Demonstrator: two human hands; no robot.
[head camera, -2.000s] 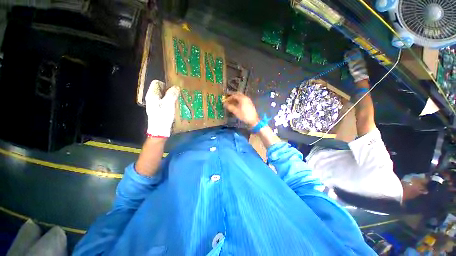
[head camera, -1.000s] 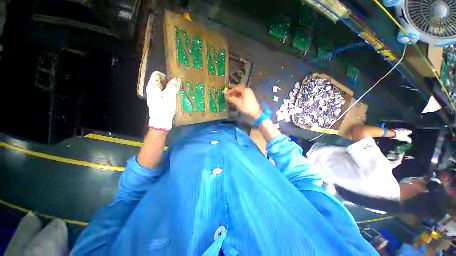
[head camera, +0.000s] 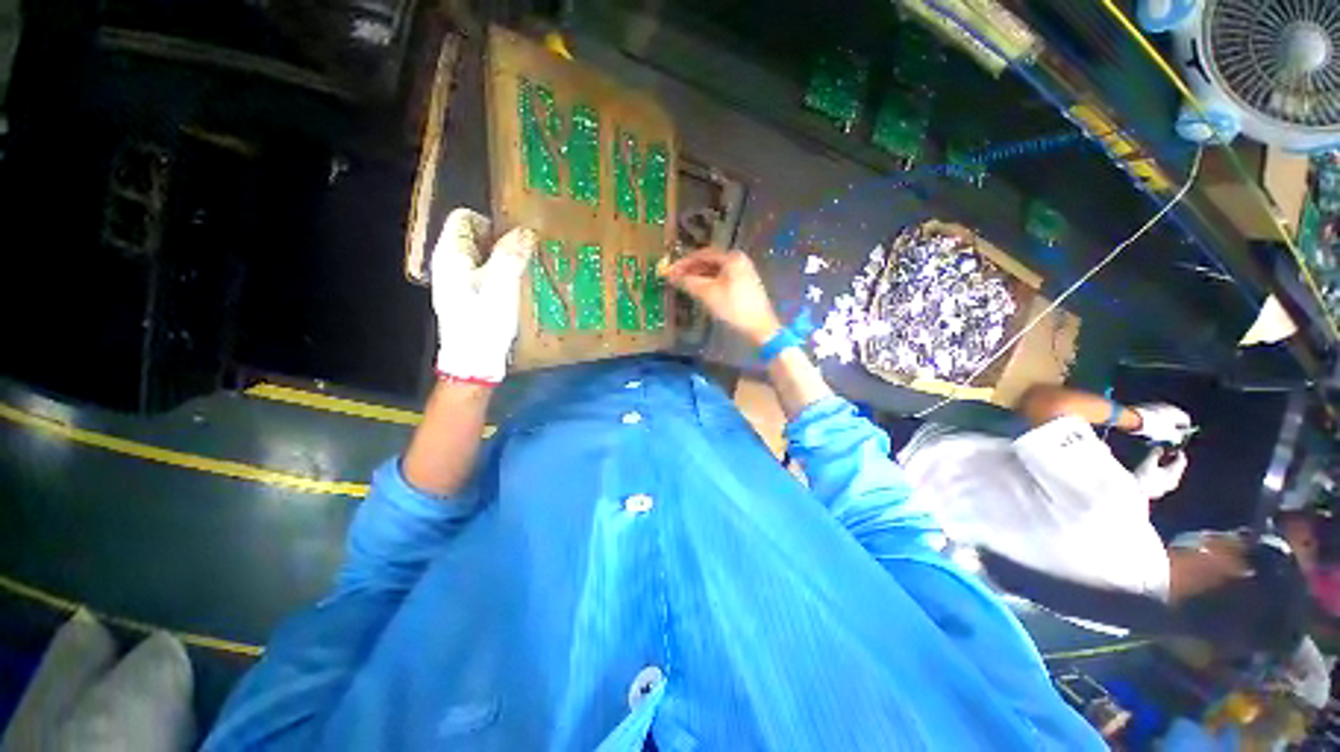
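Observation:
A tan-brown slotted pallet (head camera: 532, 347) is held tilted up against my front, with green boards (head camera: 559, 140) showing through slanted cutouts in four groups. My left hand (head camera: 479, 297), in a white knit glove with a red cuff, grips the pallet's left edge, thumb on its face. My bare right hand (head camera: 720, 288), with a bright blue wrist band, is at the pallet's right edge, fingers bent together. A tiny yellowish spot shows at its fingertips; I cannot tell whether the hand grips the edge or a small piece.
An open cardboard box (head camera: 1014, 385) with a heap of silver parts (head camera: 936, 301) is right of the pallet, loose ones beside it. A dark frame (head camera: 714, 206) lies behind the pallet. Spare boards (head camera: 835, 96) lie along the far side. A white-clad person (head camera: 1051, 492) is at right.
The other person's hand has moved from the far side of the bench to the right, and a green board seen there a second ago no longer shows. My hands and the pallet have shifted only slightly.

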